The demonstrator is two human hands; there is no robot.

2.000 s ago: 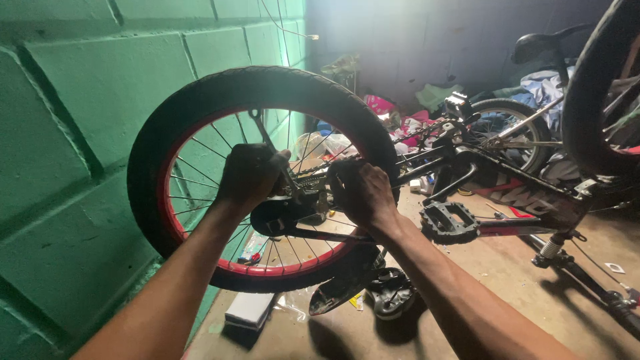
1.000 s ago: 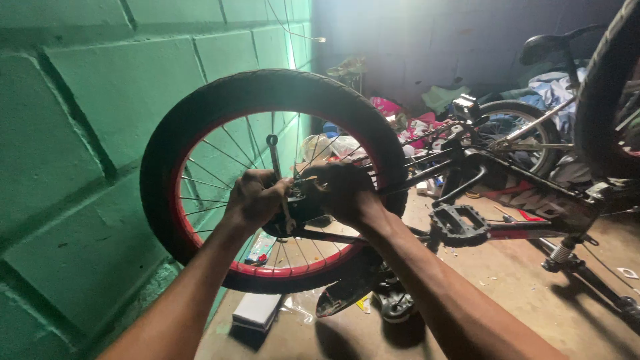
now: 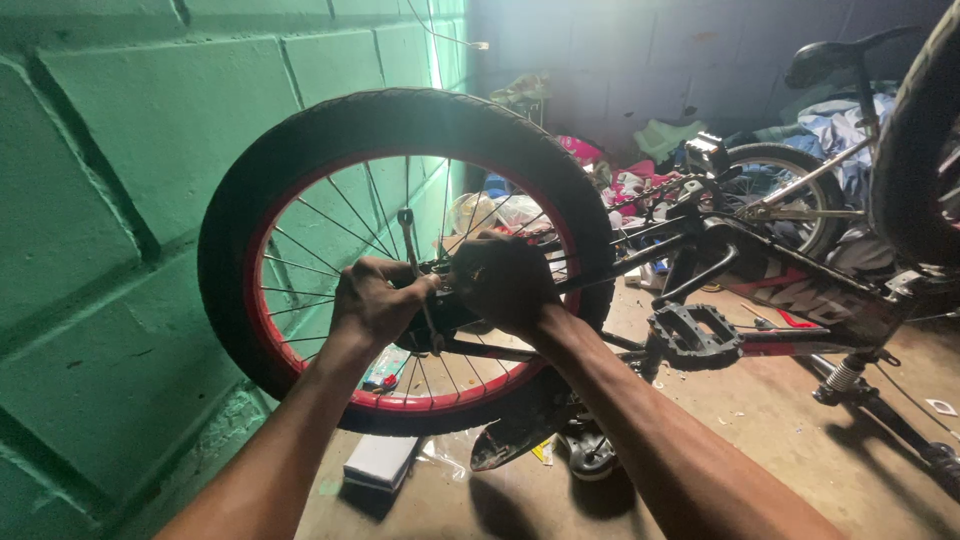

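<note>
An upturned bicycle's rear wheel, with a black tyre (image 3: 247, 187) and a red rim (image 3: 262, 300), fills the middle of the view. My left hand (image 3: 379, 296) is at the hub, its thumb and fingers pinched around a metal wrench (image 3: 410, 240) that stands nearly upright, ring end on top. Close by on the right, my right hand (image 3: 502, 281) is curled at the axle and chain area; whatever its fingers touch is hidden behind the hand. The black frame (image 3: 645, 259) runs right from the hub, past a black pedal (image 3: 694, 335).
A green block wall (image 3: 172, 135) rises close on the left. On the floor below lie a white box (image 3: 381, 459) and a black saddle (image 3: 589, 450). Clothes and bags (image 3: 630, 184) are heaped behind, beside another bicycle's wheel (image 3: 825, 187). A front tyre (image 3: 900, 150) juts in at the right.
The wrench leaned further left two seconds ago and now stands closer to upright. My left hand has moved lower on it, nearer the hub. My right hand stays by the axle.
</note>
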